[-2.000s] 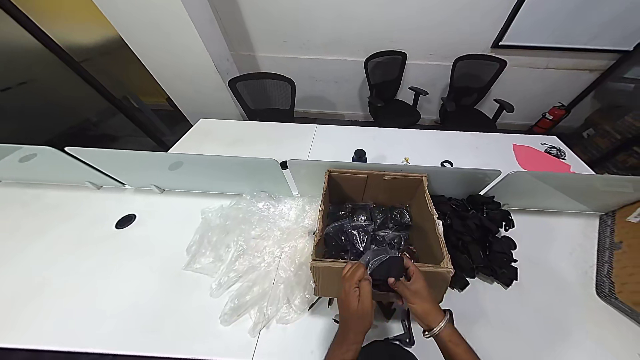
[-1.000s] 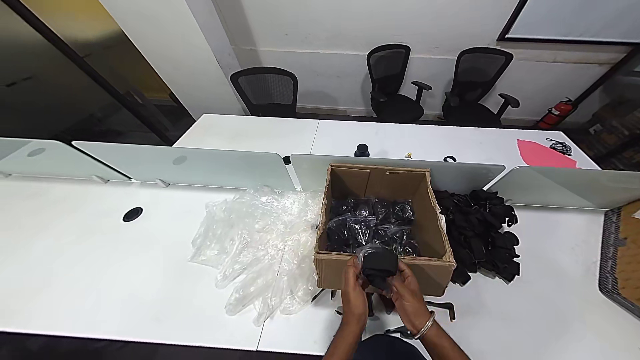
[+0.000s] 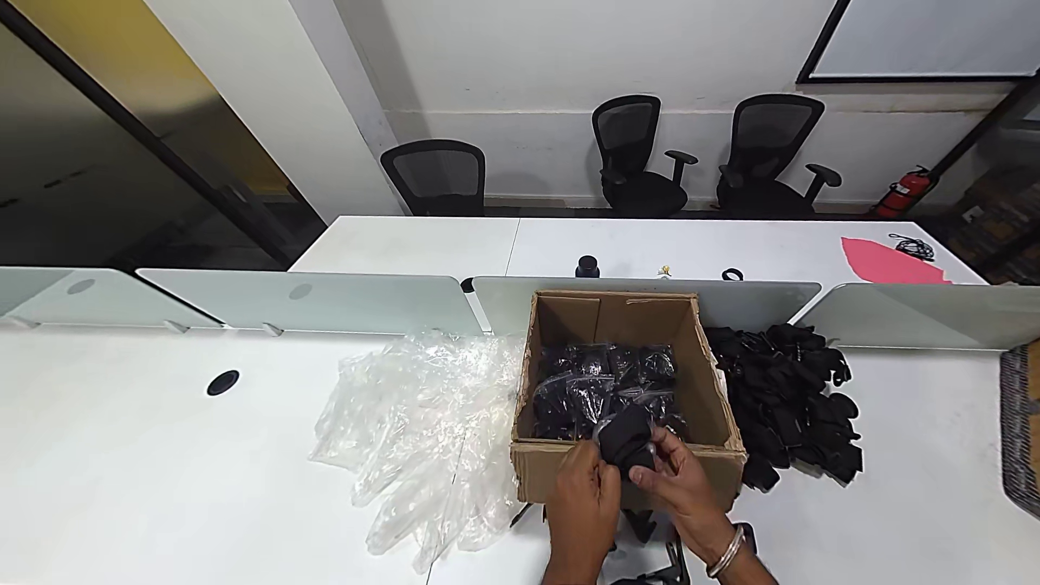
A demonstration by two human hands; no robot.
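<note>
Over the near rim of an open cardboard box (image 3: 569, 471), my left hand (image 3: 583, 500) and my right hand (image 3: 678, 487) hold a black fabric item (image 3: 626, 439) between them, with clear plastic around part of it. My left fingers are closed at its left side; my right thumb and fingers pinch its right side. Inside the box lie several black items in clear bags (image 3: 593, 394). A spread of clear plastic bags (image 3: 431, 439) lies left of the box. To the right is a heap of black fabric items (image 3: 792, 398).
Frosted partition panels (image 3: 366, 301) run behind the box. Beyond them, a second white table (image 3: 422, 244) bears a pink sheet (image 3: 890, 262) and a coiled black cable (image 3: 912, 246). A black chair part (image 3: 670, 569) shows below my hands. A dark woven-edged object (image 3: 1017, 431) stands far right.
My hands have shifted their grip on the black item and turned it; my left fingers are now closed at its left side.
</note>
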